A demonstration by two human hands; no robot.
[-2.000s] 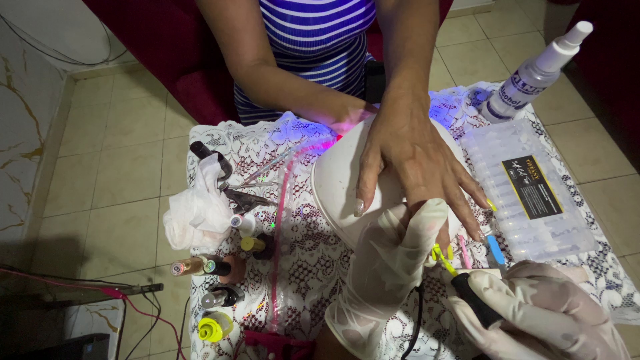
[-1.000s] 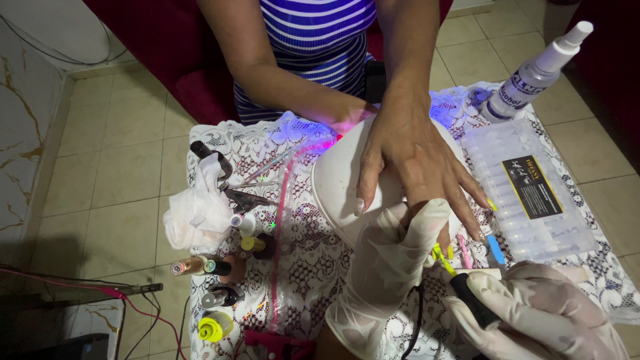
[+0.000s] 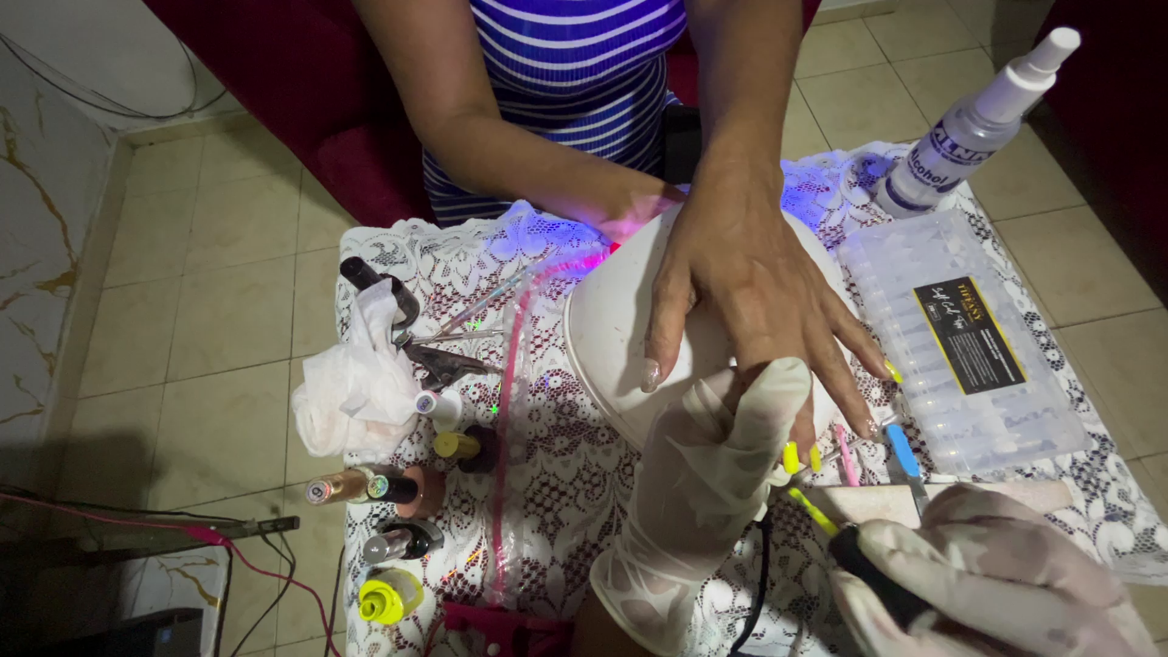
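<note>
My left hand (image 3: 707, 484), in a thin white glove, grips a finger of the other person's hand (image 3: 757, 283), which rests palm down on a white dome-shaped nail lamp (image 3: 602, 338). My right hand (image 3: 985, 575), gloved too, holds the black cap of a nail polish brush (image 3: 876, 575). Its bristles, coated in yellow polish, are just below and right of the yellow-painted nails (image 3: 792, 458). Another yellow nail (image 3: 892, 371) shows on a finger farther right, while the thumb and one more finger have glittery nails. An uncapped bottle of yellow polish (image 3: 391, 595) stands at the lower left.
Several polish bottles (image 3: 397, 490), a crumpled white tissue (image 3: 356, 392) and a black clip (image 3: 447, 363) lie left on the lace tablecloth (image 3: 566, 520). At right are a clear nail-tip case (image 3: 995, 401), an alcohol spray bottle (image 3: 958, 151), a blue-handled tool (image 3: 903, 452) and a pale nail file (image 3: 867, 502).
The brush in my right hand has moved slightly down and away from the yellow nails, where its tip was before. My left hand still grips the finger.
</note>
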